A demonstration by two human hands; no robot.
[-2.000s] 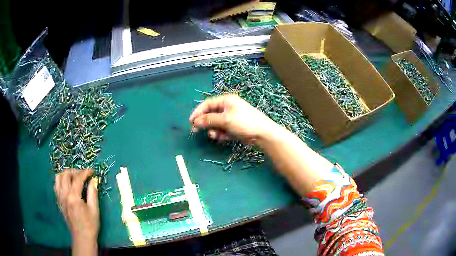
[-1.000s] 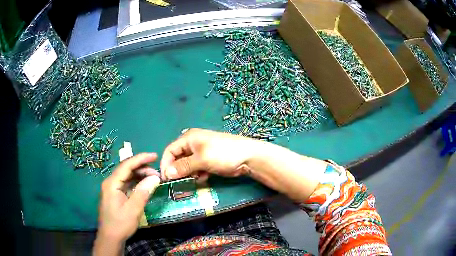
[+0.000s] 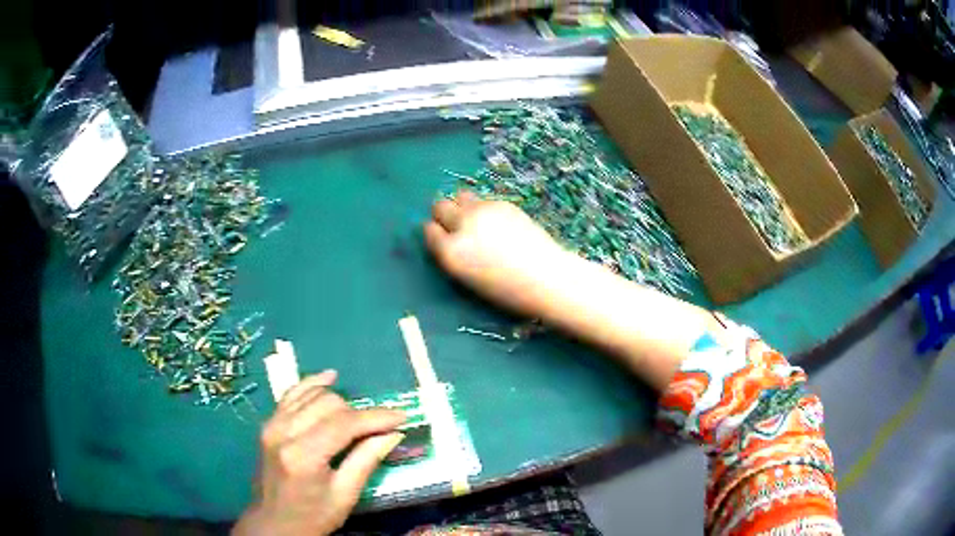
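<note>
The small green circuit board (image 3: 452, 456) lies at the table's near edge, with cream taped strips (image 3: 420, 356) at its sides. My left hand (image 3: 314, 445) is over the board's left part, thumb and forefinger close together at the dark upright piece; whether they hold a component cannot be told. A dark red block (image 3: 411, 448) shows beside the fingertips. My right hand (image 3: 487, 246) is at the left edge of the large pile of green leaded components (image 3: 571, 188), fingers curled; its fingertips are blurred and what they hold is hidden.
A smaller component pile (image 3: 189, 277) lies at left beside a clear labelled bag (image 3: 89, 173). A large open cardboard box (image 3: 670, 178) and a smaller one (image 3: 867, 188) stand at right. A silvery frame (image 3: 419, 82) lies behind the piles.
My right hand has moved from the board up and right to the large pile. My left hand stays at the board, now lower and further right in view.
</note>
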